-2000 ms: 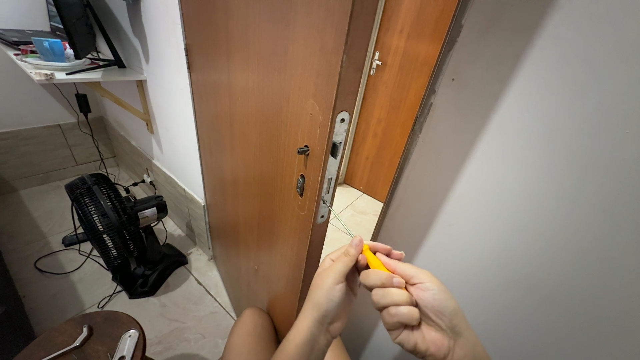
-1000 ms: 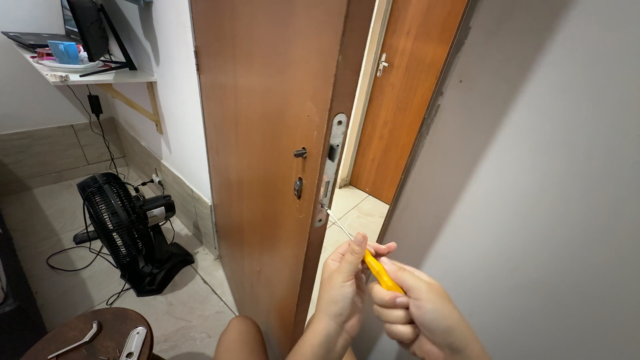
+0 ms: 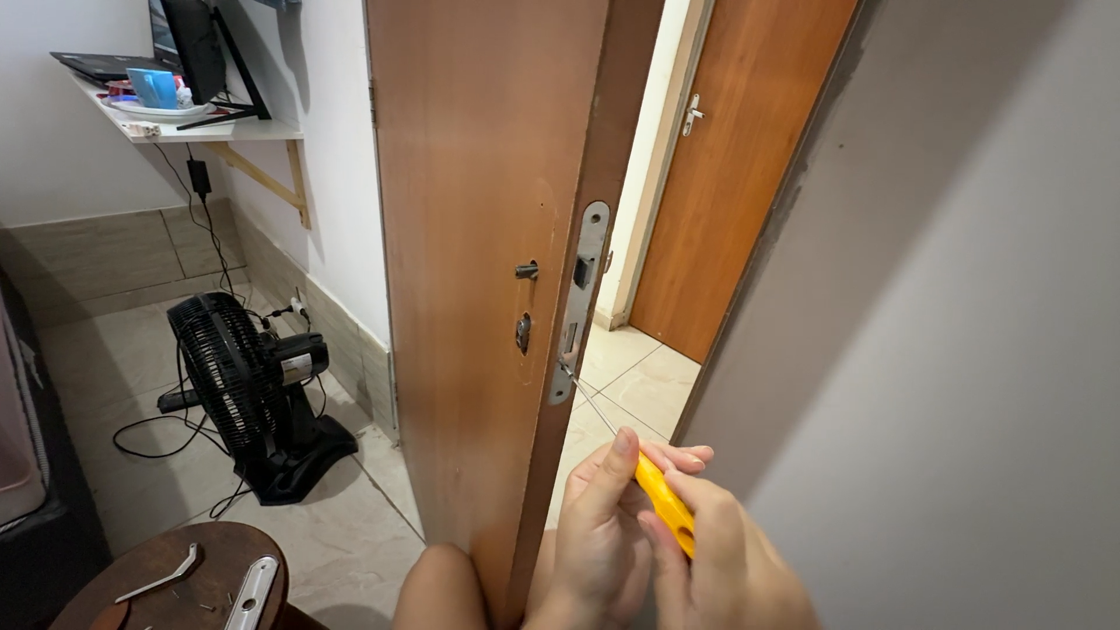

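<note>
A screwdriver with a yellow handle [image 3: 667, 500] has its thin metal shaft running up and left to the lower part of the mortise lock's faceplate [image 3: 579, 306] on the door's edge. My right hand [image 3: 731, 542] is closed around the handle. The fingers of my left hand [image 3: 608, 516] hold the screwdriver where shaft and handle meet. In the face of the brown wooden door [image 3: 472, 262] are a handle spindle [image 3: 527, 270] and, below it, a lock cylinder [image 3: 523, 334]. The tip's exact seat is too small to tell.
A round wooden stool [image 3: 206, 542] at lower left bears a door handle [image 3: 162, 577], an escutcheon plate [image 3: 252, 595] and several screws. A black fan [image 3: 245, 385] with loose cables stands on the floor. A grey wall [image 3: 945, 350] is close on the right; another door [image 3: 744, 157] is beyond the gap.
Both hands stay on the screwdriver, its tip still at the lower faceplate. The right hand's grip on the yellow handle has shifted, and its fingers are placed differently.
</note>
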